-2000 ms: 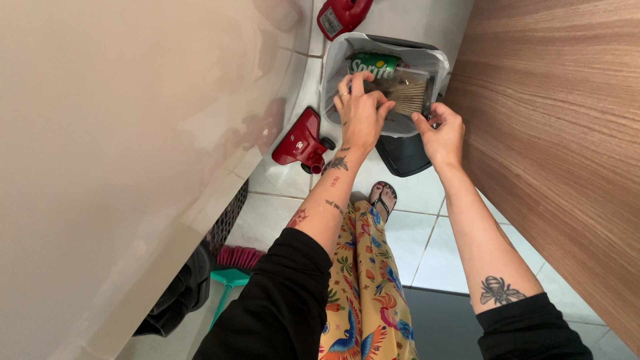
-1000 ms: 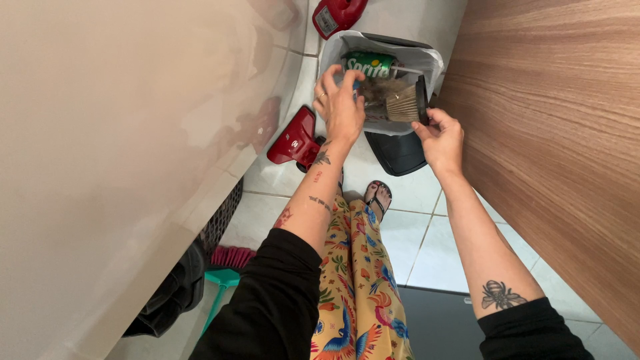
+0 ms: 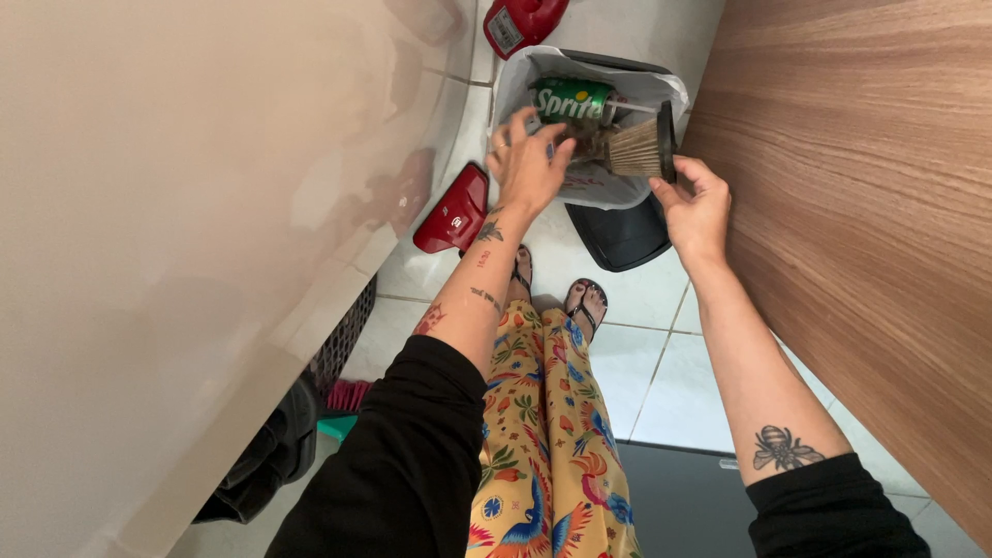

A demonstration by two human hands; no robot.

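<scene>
My right hand (image 3: 694, 209) pinches the black rim of a pleated vacuum cleaner filter (image 3: 637, 149), which lies sideways over a lined trash bin (image 3: 515, 85). The pleats look grey-brown and dusty and point left. My left hand (image 3: 531, 159) hovers over the bin's left side with its fingers spread and bent, just left of the filter. Whether its fingertips touch the waste below is hard to tell. A green Sprite can (image 3: 573, 101) lies in the bin beside a clump of grey-brown dust (image 3: 585, 143), partly hidden by my left fingers.
A red vacuum floor head (image 3: 456, 211) lies left of the bin, and a red plastic part (image 3: 523, 27) is behind it. The bin's black lid (image 3: 620, 232) hangs at the near side. A wood-grain panel (image 3: 852, 194) stands close on the right, a glossy pale surface (image 3: 232, 155) on the left.
The filter in my right hand has turned, its black rim now upright on the right and its pleats facing left. My left hand has moved away from the filter, to the left.
</scene>
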